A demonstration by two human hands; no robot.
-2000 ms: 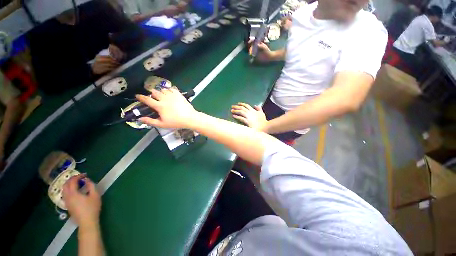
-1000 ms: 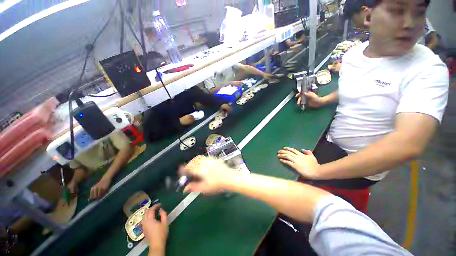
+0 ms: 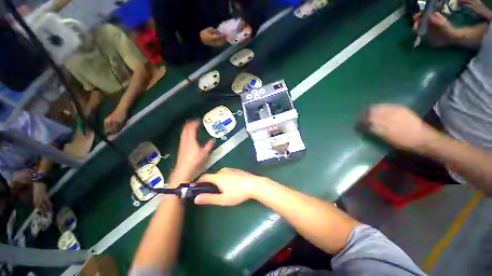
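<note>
My right hand (image 3: 229,187) is closed around a black electric screwdriver (image 3: 200,189), held over my left forearm, its cable running left. My left hand (image 3: 190,152) is blurred, fingers apart, reaching towards an off-white housing (image 3: 219,122) with a blue patch and small rings at its edge. No contact with it shows. The grey-white screw feeder (image 3: 272,119) stands right of that housing. Another open housing (image 3: 147,182) with blue insides lies left of my forearm, beside a second housing part (image 3: 144,154). The screwdriver tip cannot be made out.
The green bench (image 3: 345,91) has a white stripe. A housing (image 3: 247,83) lies behind the feeder, with empty covers (image 3: 209,80) near the far rail. Another person's hand (image 3: 396,125) is over the bench at right. Workers sit opposite. A red stool (image 3: 402,186) stands below right.
My left hand has left the left housing and moved up and right. My right hand has come back towards me with the screwdriver. The camera view has turned down.
</note>
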